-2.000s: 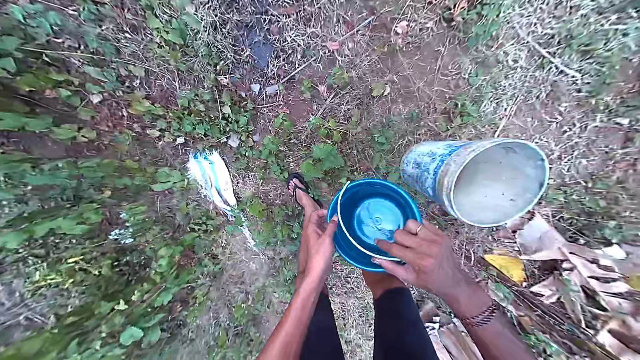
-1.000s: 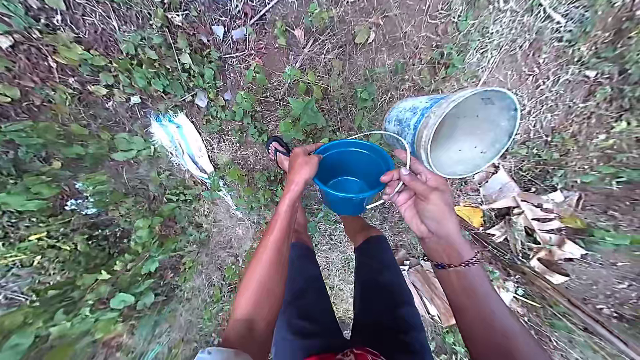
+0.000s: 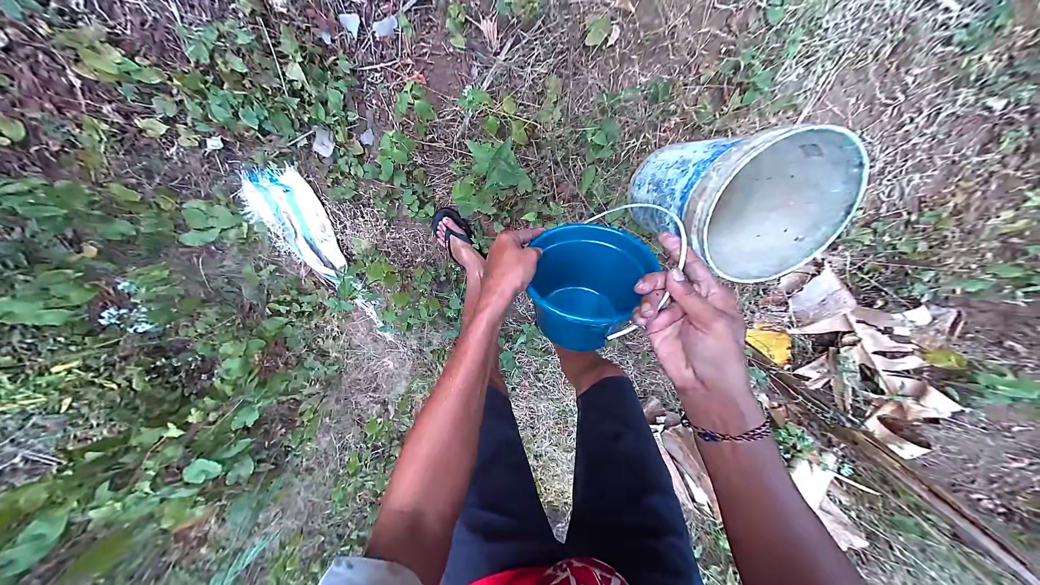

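Note:
A small blue plastic bucket (image 3: 591, 280) is held in front of my legs, its inside facing up toward me. My left hand (image 3: 512, 264) grips the bucket's rim on its left side. My right hand (image 3: 691, 317) pinches the white bucket handle (image 3: 681, 236) between its fingers at the right of the rim. Just beyond my right hand, a larger paint-stained pail (image 3: 691, 183) lies on its side, its mouth turned toward the lower right.
A frayed white and blue woven sack (image 3: 294, 215) lies on the ground at left. Dry curled leaves (image 3: 886, 357) and a long dry stalk (image 3: 934, 500) lie at right. Low green plants and dry grass surround my feet, one in a black flip-flop (image 3: 452, 227).
Two seconds ago my right fingers were over the bucket's inside; now they hold its handle at the right side. My left hand has moved up along the rim.

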